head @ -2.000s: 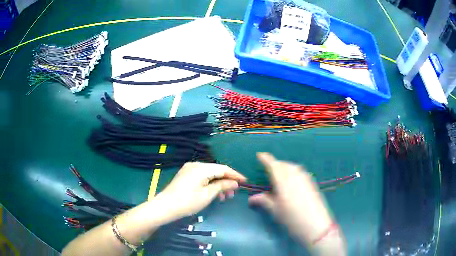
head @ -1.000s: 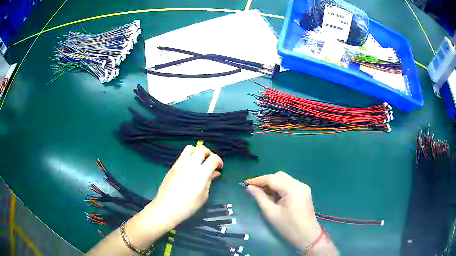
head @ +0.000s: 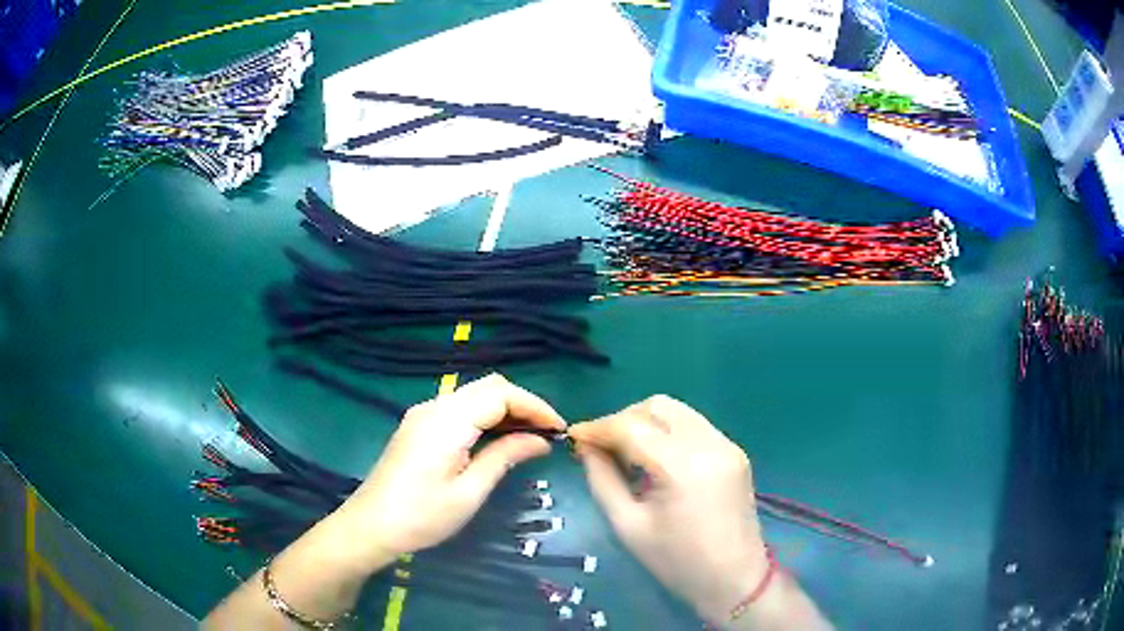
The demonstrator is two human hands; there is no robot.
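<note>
My left hand [head: 462,462] pinches the end of a black sleeving tube [head: 339,390], which runs out to the left behind the hand. My right hand [head: 666,481] pinches the wire tips of a connector lead [head: 838,519] at the mouth of the tube. The fingertips of both hands meet, and whether the tips are inside the tube cannot be told. The lead trails to the right under my right hand and ends in a small white plug. The pile of black sleeving [head: 431,302] lies behind my left hand. The bundle of red, black and orange connector leads [head: 777,240] lies to its right.
Sleeved leads [head: 284,475] lie at near left, partly under my left arm. More sleeved leads [head: 1060,468] are stacked at far right. A white sheet [head: 395,191] with black tubes, a blue tray [head: 851,160] with bagged parts, and multi-colour leads [head: 210,111] lie farther back.
My left hand has taken hold of a sleeving tube from the pile and moved to my right hand. Two seconds ago, the hands held another sleeve and lead. The camera view has shifted slightly.
</note>
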